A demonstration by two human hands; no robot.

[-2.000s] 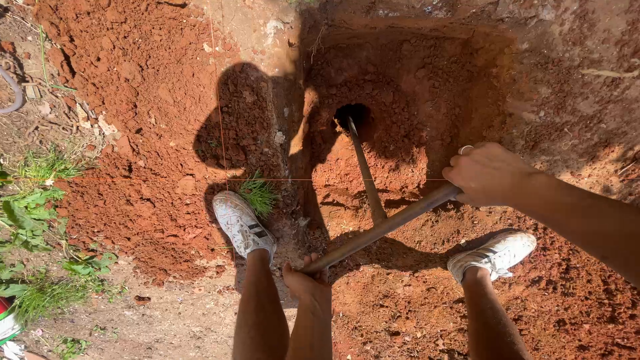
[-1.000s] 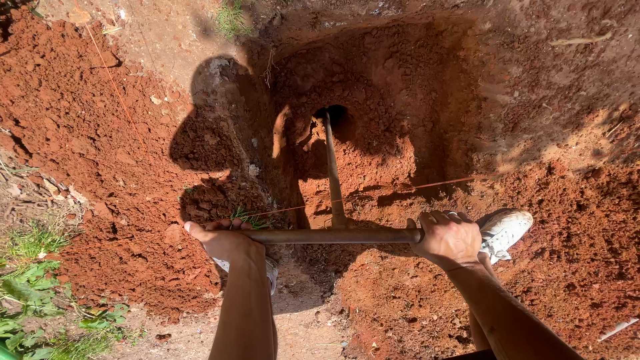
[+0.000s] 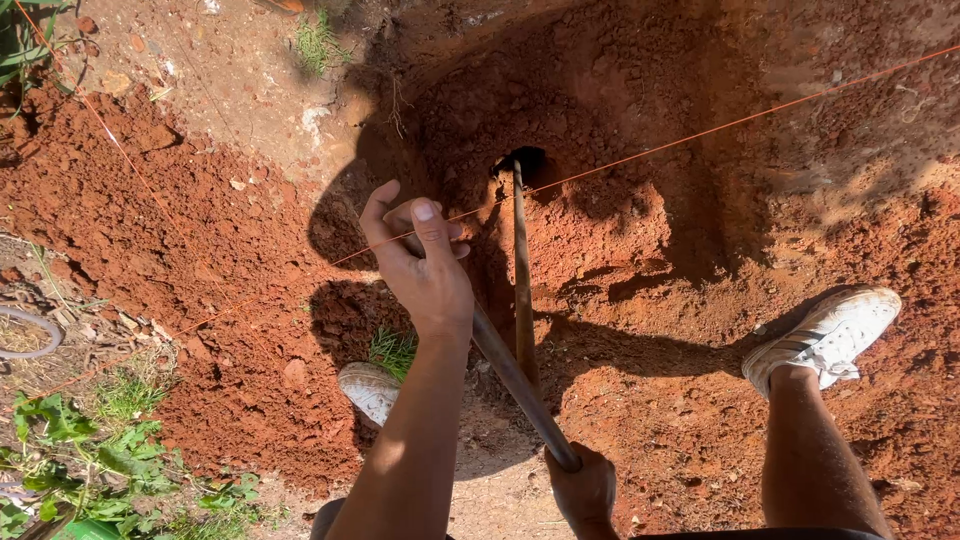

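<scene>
The long metal crossbar [image 3: 521, 382] of a T-handled hand auger slants from upper left to lower right. Its shaft [image 3: 523, 277] runs into a dark round hole [image 3: 531, 166] in red soil, which hides the lower end. My left hand [image 3: 431, 285] is loosely curled around the crossbar's far end, thumb raised and fingers somewhat spread. Low in the picture, my right hand [image 3: 581, 484] grips the near end. A taut orange string [image 3: 675, 142] crosses the view and passes over my left fingers.
My feet, in white shoes [image 3: 832, 337], straddle the shaft. Loose red soil [image 3: 225, 300] is heaped at left beside green weeds [image 3: 127, 457]. The dug pit has a shaded wall [image 3: 720, 150] on its right. A grey hose or ring [image 3: 34, 330] lies at the left edge.
The crossbar has turned clockwise in the view. My left hand has gone from the near end's low position up to the upper left, while my right hand has swung from the upper right down to the bottom.
</scene>
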